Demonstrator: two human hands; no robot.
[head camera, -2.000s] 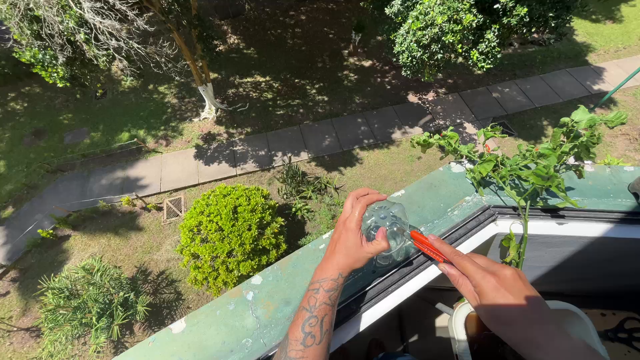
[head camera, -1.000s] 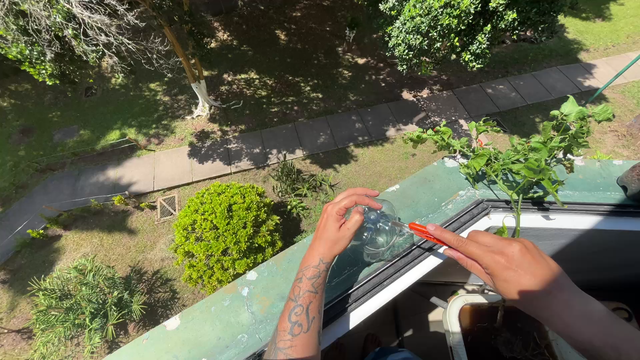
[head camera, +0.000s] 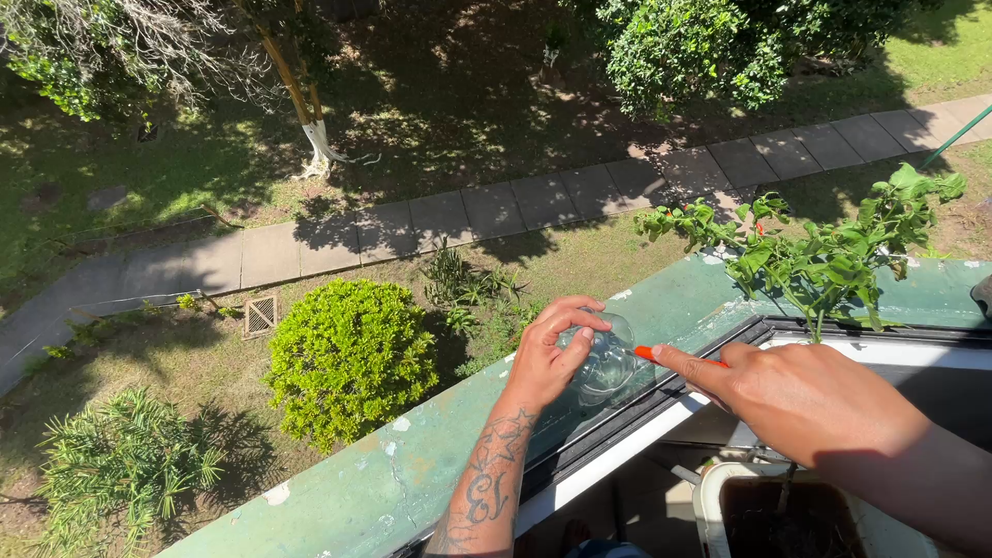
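A clear plastic container (head camera: 608, 360), seemingly the cut end of a bottle, is held over the green ledge by my left hand (head camera: 554, 353), its thumb and fingers pinching the upper left side. My right hand (head camera: 783, 387) grips an orange-handled tool (head camera: 647, 353), forefinger stretched along the handle. The tool's tip meets or nearly meets the container's right side; its blade or shaft is too fine to make out. Most of the handle is hidden under the right hand.
The peeling green ledge (head camera: 434, 442) runs beside a black and white window frame (head camera: 597, 473). A leafy pepper plant (head camera: 829, 256) leans over the ledge. Below my right hand stands a white planter (head camera: 709, 496) holding soil. Far below lie a paved path (head camera: 434, 221) and a round bush (head camera: 353, 360).
My right forefinger now lies stretched along the orange handle, which was more exposed two seconds ago. The container has tilted in my left hand.
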